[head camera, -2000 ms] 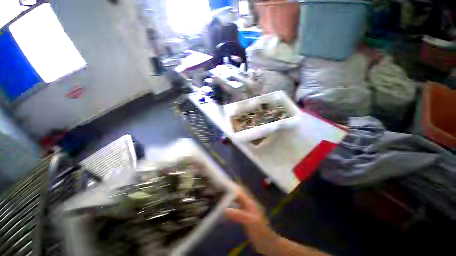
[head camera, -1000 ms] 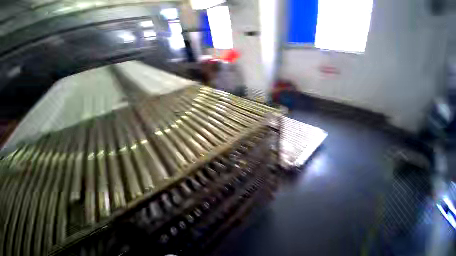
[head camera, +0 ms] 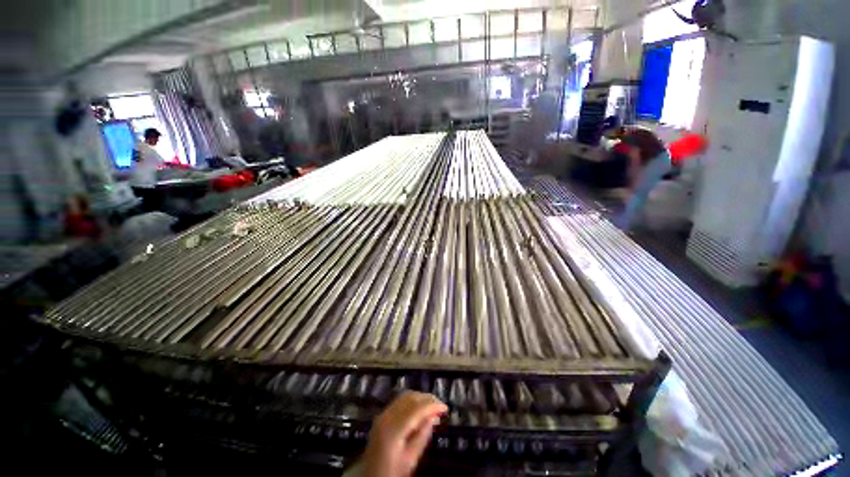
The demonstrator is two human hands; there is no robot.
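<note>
Steel tubes [head camera: 447, 279] lie side by side on a waist-high stacked frame, bare in the near half. White ridged curtain fabric [head camera: 373, 172] covers the tubes in the far half. A flat end bar [head camera: 373, 361] runs along the frame's near edge. My left hand [head camera: 403, 433] is low in the centre, in front of the lower layers, fingers curled toward the right. It is blurred, and I cannot tell whether it grips anything. My right hand is out of view.
A lower rack with white-covered ridges [head camera: 708, 345] stands along the right side, with loose white cloth [head camera: 680, 433] at its near end. Small pale pieces [head camera: 193, 239] lie on the left tubes. A bent-over person [head camera: 648, 168] is at back right, another person [head camera: 147, 154] at far left.
The view has swung from the bins and floor to face the stacked frame lengthwise. The white bin and the right hand at it have left view. My left hand has appeared at the bottom.
</note>
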